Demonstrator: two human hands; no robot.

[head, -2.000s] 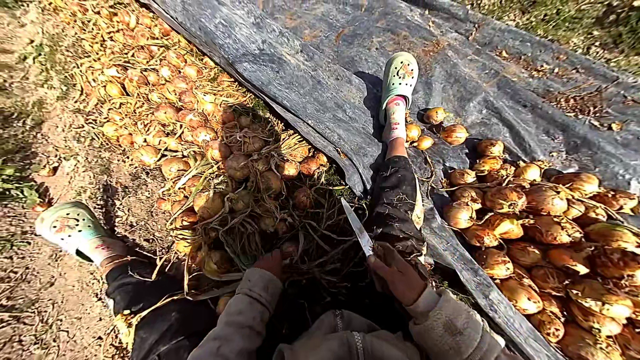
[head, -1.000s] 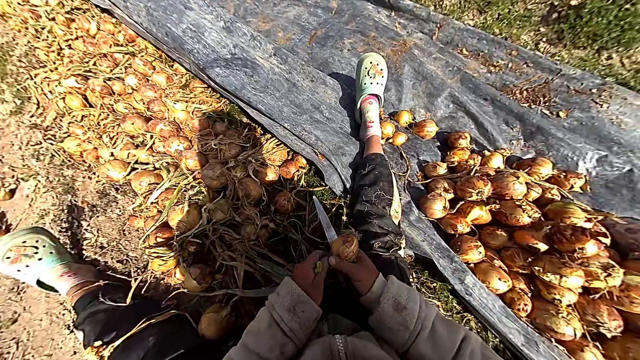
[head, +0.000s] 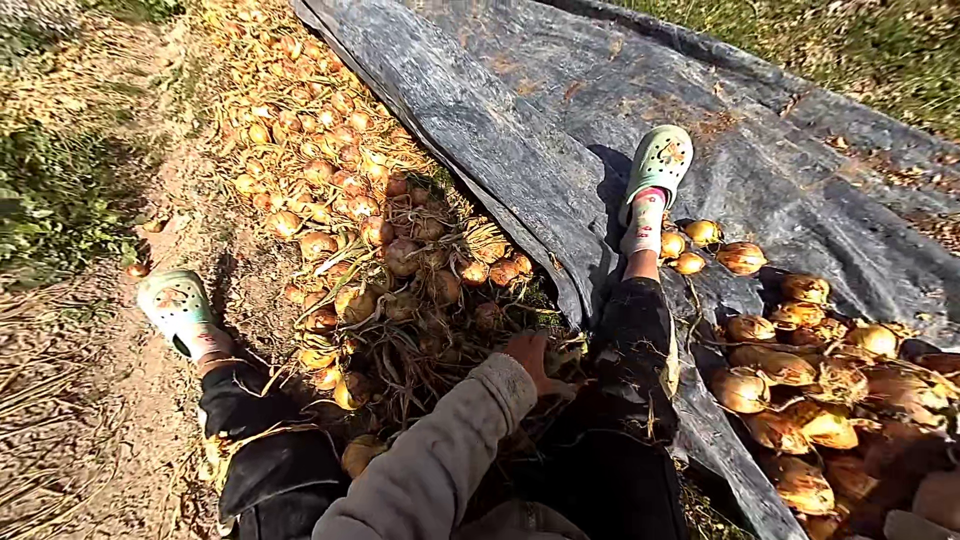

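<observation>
My left hand (head: 537,366) reaches out from a grey sleeve between my legs, thumb and fingers apart, at the dried onion stalks (head: 409,360). Some fingers are hidden among dark leaves. Beyond it lie unsorted onions (head: 401,256) with long dry tops. At the lower right edge, my right hand (head: 939,496) is blurred and partly cut off, over the pile of onions with short tops (head: 802,484); whether it holds anything cannot be told. No knife can be made out.
A grey plastic sheet (head: 517,135) runs diagonally under the right-hand pile. My legs are spread, one clog (head: 660,161) on the sheet and the other clog (head: 176,307) on bare soil. A few small onions (head: 703,232) sit beside my right ankle.
My hands were together at an onion with the knife one second ago. They have moved apart, the right one out to the onion pile; the knife no longer shows.
</observation>
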